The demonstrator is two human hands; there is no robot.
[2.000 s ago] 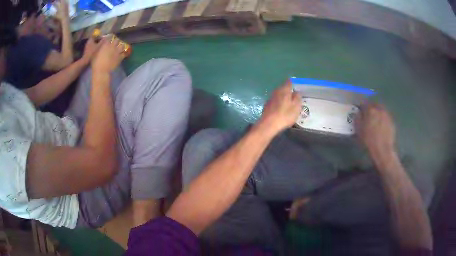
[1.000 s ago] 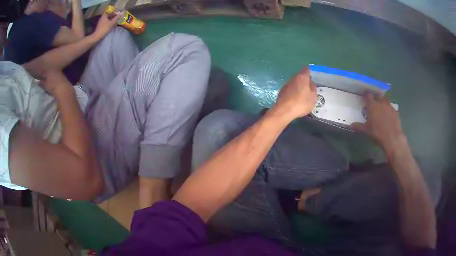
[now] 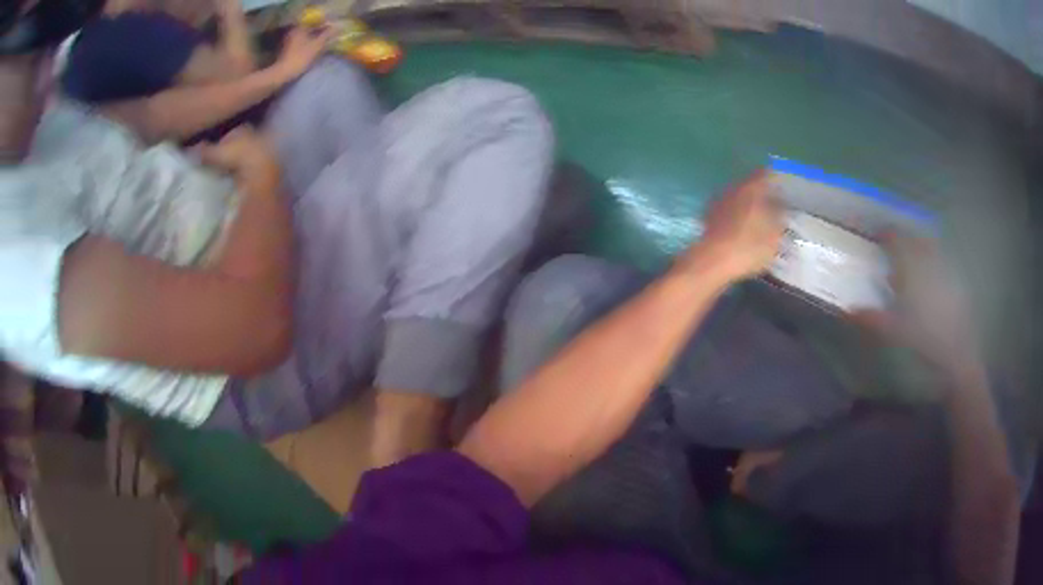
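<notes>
An open carton (image 3: 852,197) with a bright blue edge and a grey inside lies tilted above my knees, at the right of the view. A white device (image 3: 833,261) with rounded ends lies in or against it; its details are blurred. My left hand (image 3: 746,229) grips the left end of the carton. My right hand (image 3: 924,299) is at the right end, blurred, with its fingers over the end of the device and carton. What the fingertips press on is hidden.
A seated person in grey trousers (image 3: 458,183) is close on my left. Another person beyond holds a yellow-orange bottle (image 3: 368,50). A wooden pallet (image 3: 595,25) is at the top. The green floor (image 3: 641,103) shows behind the carton.
The view has shifted, so the carton, hands and neighbours appear further right. My right hand has moved inward over the right end of the device since the earliest frame. The picture is now more blurred.
</notes>
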